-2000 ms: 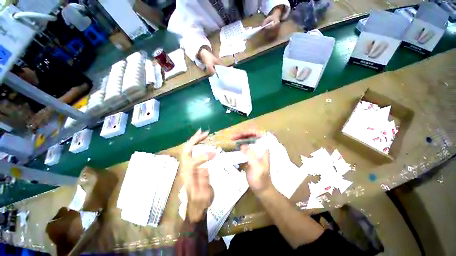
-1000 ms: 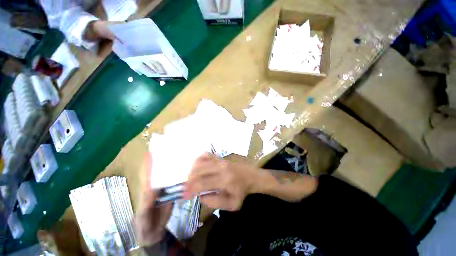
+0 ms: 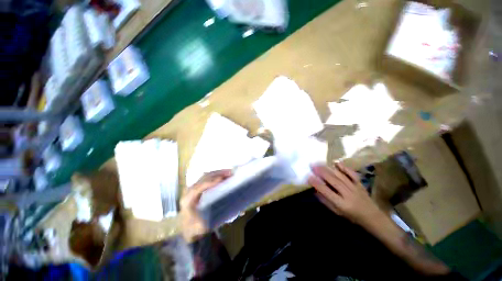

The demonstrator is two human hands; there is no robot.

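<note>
My left hand [image 3: 201, 203] grips the left end of a white folding carton [image 3: 242, 189], which is blurred and tilted in front of me. My right hand [image 3: 342, 189] is at the carton's right end, fingers spread over a white flap or paper; whether it holds this is too blurred to tell. White sheets [image 3: 217, 145] lie fanned just beyond the carton. White papers [image 3: 289, 104] lie in the middle of the bench. Small white cards [image 3: 366, 118] lie in a loose heap to the right.
A stack of flat cartons [image 3: 147, 178] lies left. A torn brown carton [image 3: 93, 236] is at the bench's left end. A brown tray box [image 3: 421, 74] with cards stands right. White trays [image 3: 127, 71] sit on the green belt [image 3: 181, 71]; another white carton [image 3: 256, 12] is at the top edge.
The view has turned and shifted. The carton has swung from upright to lying slantwise between my hands. My right hand has moved right, away from my left hand.
</note>
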